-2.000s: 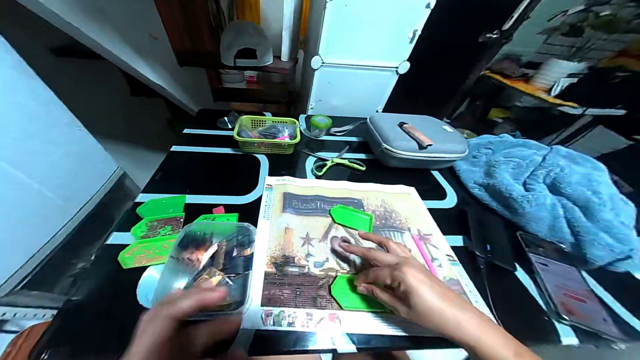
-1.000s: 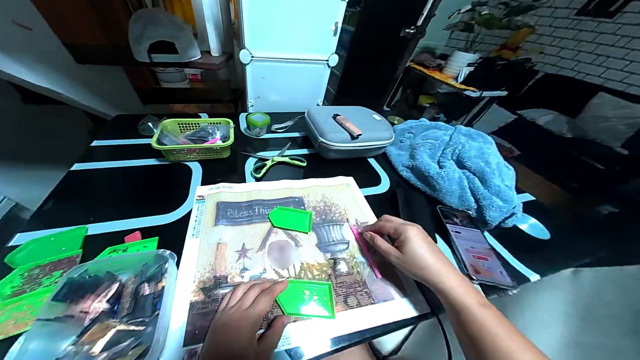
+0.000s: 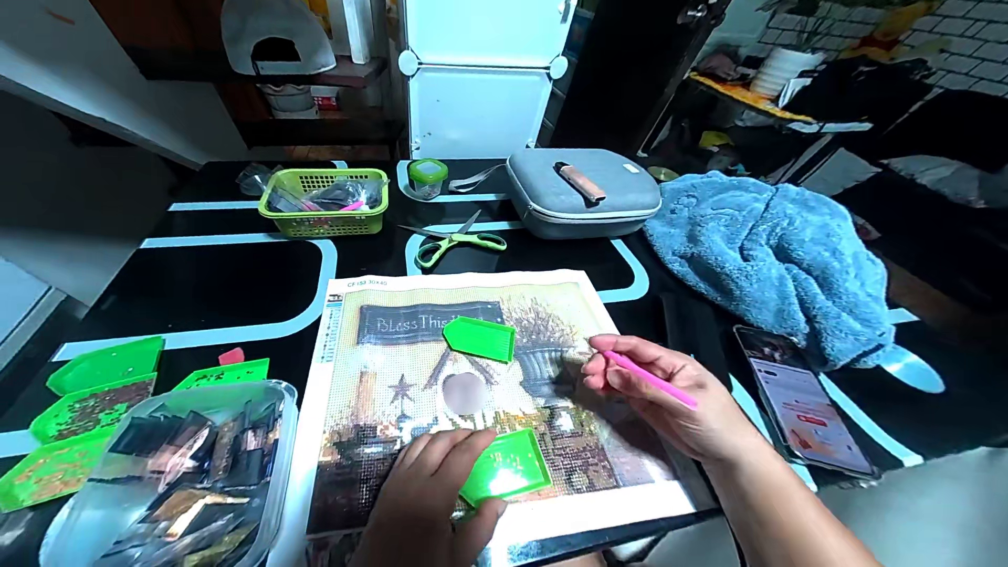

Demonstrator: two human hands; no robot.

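A diamond painting canvas [image 3: 465, 378] lies flat on the black table. My right hand [image 3: 669, 394] holds a pink applicator pen [image 3: 650, 379] above the canvas's right side. My left hand [image 3: 433, 496] rests on the lower canvas, its fingers against the left edge of a green bead tray [image 3: 508, 466] with a few beads in it; whether it grips the tray is unclear. A second green tray [image 3: 480, 339] lies higher on the canvas, over the printed sign. At the left, a clear plastic container [image 3: 287, 457] holds many small packets.
Several green trays [image 3: 94, 405] with beads lie left of the container. Beyond the canvas are a green basket [image 3: 323, 224], scissors [image 3: 457, 242], a lidded green jar [image 3: 428, 178] and a grey case [image 3: 583, 193]. A blue fluffy cloth [image 3: 772, 260] and a phone [image 3: 803, 402] are at the right.
My right hand has picked up the pink pen, which lay on the canvas's right side. My left hand, earlier over the clear container, has moved to the lower green tray.
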